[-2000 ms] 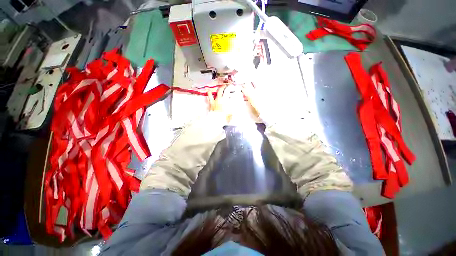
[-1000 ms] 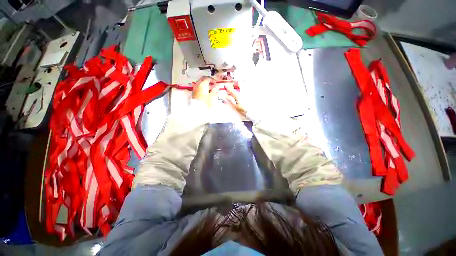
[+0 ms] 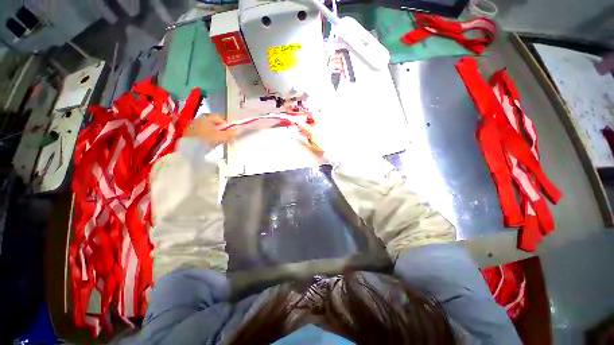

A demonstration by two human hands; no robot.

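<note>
A red strip with a pale stripe (image 3: 259,120) runs across the white bed plate (image 3: 259,153) to the needle area of the white sewing machine head (image 3: 283,40). My left hand (image 3: 207,128) is closed on the strip's left end, beside the left pile (image 3: 111,195). My right hand (image 3: 311,137) is at the strip's right end, just in front of the presser foot; glare washes out its fingers. The exact contact of the right fingertips with the strip is hard to see.
A straighter bundle of red strips (image 3: 508,151) lies on the right of the metal table. A small red bundle (image 3: 454,32) lies on the green cover behind, near a pale ring (image 3: 483,7). A white lamp-like piece (image 3: 363,42) hangs right of the head. More red strips show below the right edge.
My left hand has moved left from the needle area to the edge of the left pile, and the strip now stretches between the hands. My right hand has stayed near the needle.
</note>
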